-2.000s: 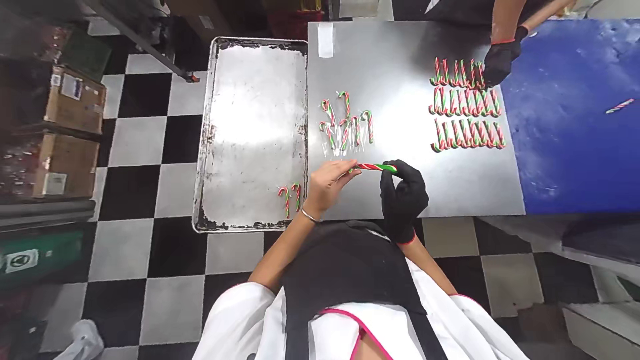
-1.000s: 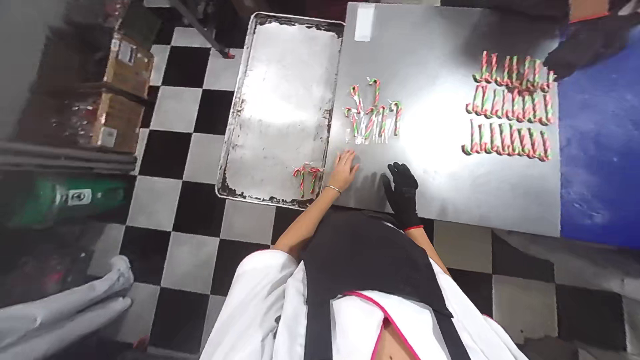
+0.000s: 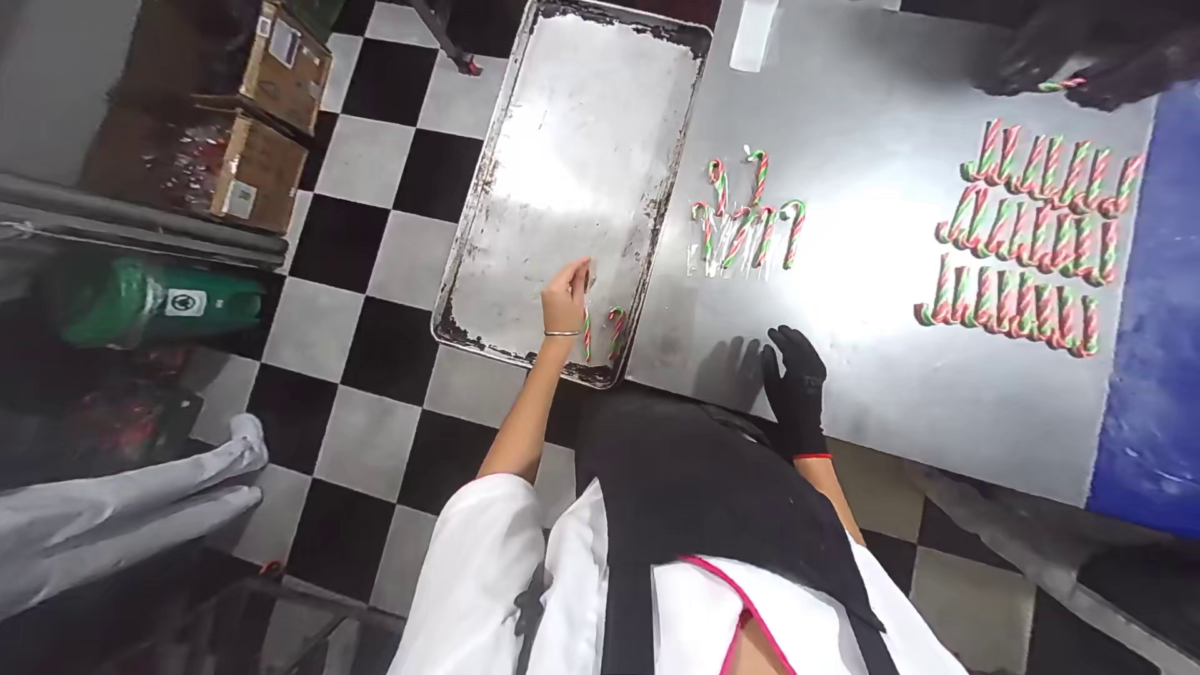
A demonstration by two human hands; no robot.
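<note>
My left hand [image 3: 565, 298], bare with a bracelet at the wrist, is over the metal tray [image 3: 448, 281], fingertips close together. Whether something thin is between them cannot be told. Just right of it, candy canes [image 3: 616, 332] lie in the tray's near right corner, one partly behind the hand. My right hand [image 3: 797, 380], in a black glove, is at the steel table's near edge, fingers somewhat spread, holding nothing visible. Beyond it lie several loose candy canes [image 3: 763, 236], some in clear wrappers. Three rows of candy canes [image 3: 1017, 305] lie at the table's right.
Another person's black-gloved hands [image 3: 1097, 61] hold a small candy cane piece [image 3: 1062, 84] at the top right. A blue surface [image 3: 1158, 328] adjoins the steel table [image 3: 956, 412]. A white strip [image 3: 753, 36] lies at the far side. Cardboard boxes [image 3: 258, 169] and a green bin [image 3: 178, 302] stand left.
Two seconds ago both my hands were at one candy cane above the table. My left hand has since moved left over the tray; the right let go. The view has shifted.
</note>
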